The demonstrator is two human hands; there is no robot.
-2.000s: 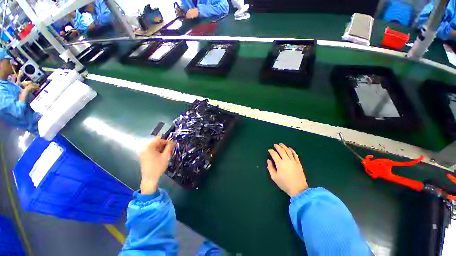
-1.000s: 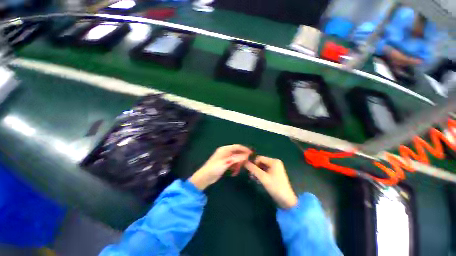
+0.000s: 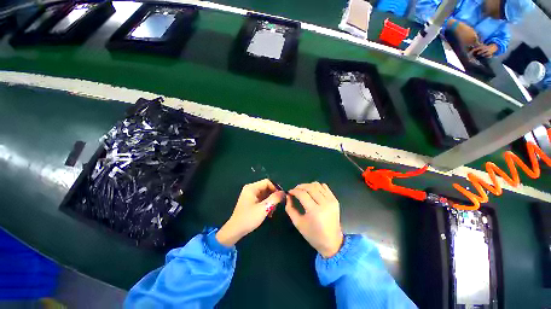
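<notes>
My left hand [image 3: 252,209] and my right hand [image 3: 315,216] meet at their fingertips over the green bench, both pinching a small dark flex-cable part [image 3: 279,188]. A thin end of it points up and left. A tiny red bit shows at my left fingertips. The black parts tray [image 3: 208,142], heaped with tangled black and silver strips, lies left of my hands. An opened tablet [image 3: 471,265] in a black foam tray [image 3: 428,271] lies at the lower right, its large silver-white area facing up.
The air blow gun [image 3: 393,183] and coiled orange hose [image 3: 510,172] lie right of my hands, below a metal post [image 3: 495,136]. A small black block [image 3: 75,153] lies left of the parts tray. Tablets in foam trays line the conveyor [image 3: 205,78]. A person works at the upper right.
My left hand has moved from the parts tray to meet my right hand, now around a small dark part. The view has turned right, bringing the tablet at lower right into sight.
</notes>
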